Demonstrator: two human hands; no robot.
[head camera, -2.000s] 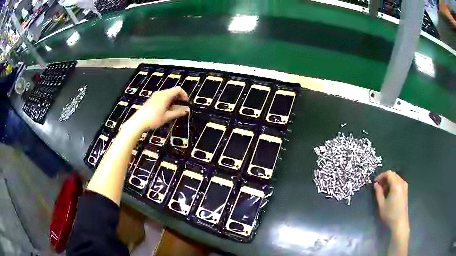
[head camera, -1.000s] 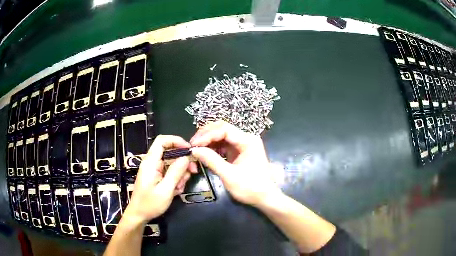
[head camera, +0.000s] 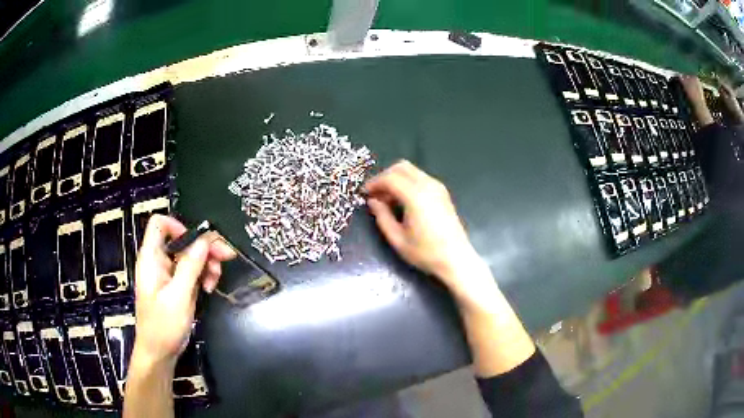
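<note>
My left hand (head camera: 170, 282) holds a device housing (head camera: 259, 287), a gold and dark frame on a black bar, above the bench by the tray. A small silver piece shows at the bar's end by my fingertips. My right hand (head camera: 424, 224) is at the right edge of a pile of small metal cylinders (head camera: 298, 196), thumb and index finger close together. Whether it pinches a cylinder cannot be told. The black blister tray (head camera: 173, 184) at the left holds rows of housings, with one plain black pocket in the middle row.
Another filled tray (head camera: 604, 175) lies at the right, with another person's hand (head camera: 696, 98) and dark sleeve beyond it. A grey metal post (head camera: 351, 28) and a small black object (head camera: 465, 39) are on the pale edge strip. Two loose cylinders lie behind the pile.
My right hand has left the housing and moved to the pile's right edge. My left hand still holds the housing, now left of the pile. The view has turned right.
</note>
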